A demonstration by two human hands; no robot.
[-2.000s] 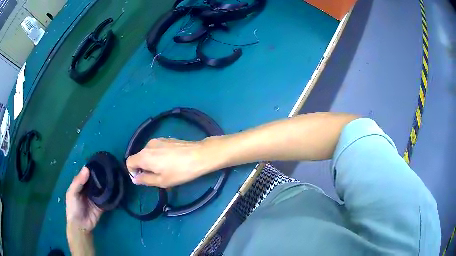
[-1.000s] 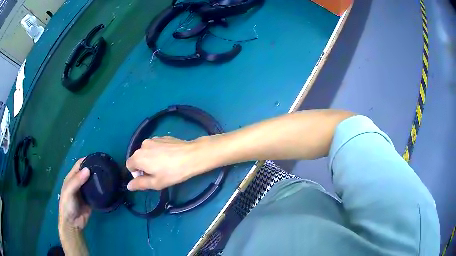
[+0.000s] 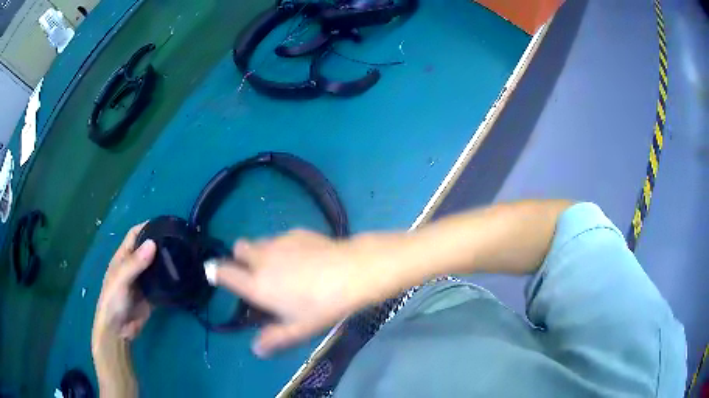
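Observation:
My left hand point(image 3: 124, 288) holds a round black ear cup point(image 3: 167, 263) at the lower left, its dome side facing up, with the thumb on its rim. A black headband point(image 3: 315, 180) lies on the teal bench beside it as an open arc. My right hand point(image 3: 284, 284) is blurred, over the headband's lower part, fingers spread, with a white cover on one fingertip near the cup. A small curved yoke point(image 3: 225, 320) and a thin wire show below the cup. Whether cup and yoke are joined is hidden.
Several black headbands with wires point(image 3: 272, 85) lie on the bench at the top. Two more headbands point(image 3: 105, 132) lie on the green belt at left. A black round part point(image 3: 78, 385) is at the bottom left. An orange box point(image 3: 521, 12) stands at the top right edge.
My right hand has opened its pinch and moved slightly right and down. My left hand has turned the ear cup dome up and moved it slightly up. The belt headbands have shifted down and left.

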